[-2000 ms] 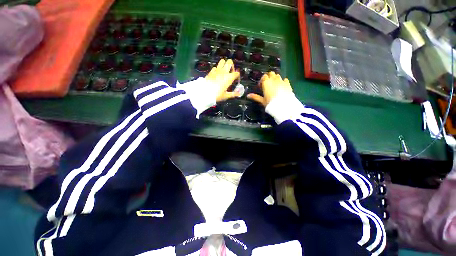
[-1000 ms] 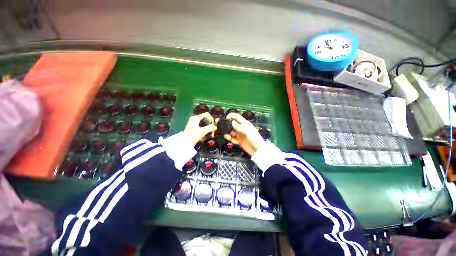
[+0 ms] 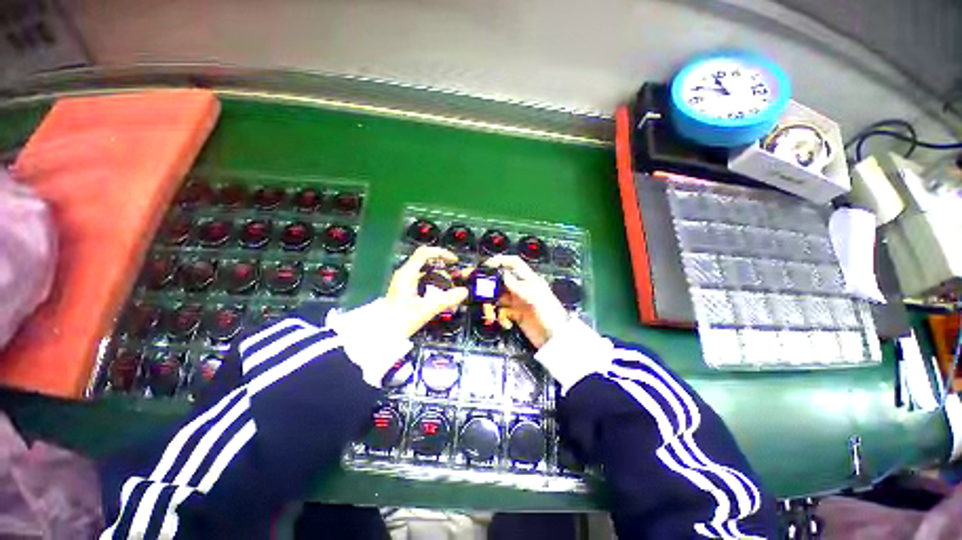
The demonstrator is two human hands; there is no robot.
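Note:
My left hand grips a round black watch head above the tray in front of me. My right hand grips another watch head that shows a pale square on its dark face. The two units are side by side. Below them lies a clear blister tray with dark discs in square pockets, several with red lit marks. A few pockets in its middle rows hold no disc. My hands and sleeves hide part of the tray.
A second filled tray lies at left beside an orange-red slab. At right, an empty clear tray rests on a red-edged black base. Behind it are a blue-rimmed clock and an open white box. A pink sleeve shows far left.
Since one second ago, the unit in my right hand has turned and now shows a pale square. Both hands still hold units over the tray. The view has shifted slightly.

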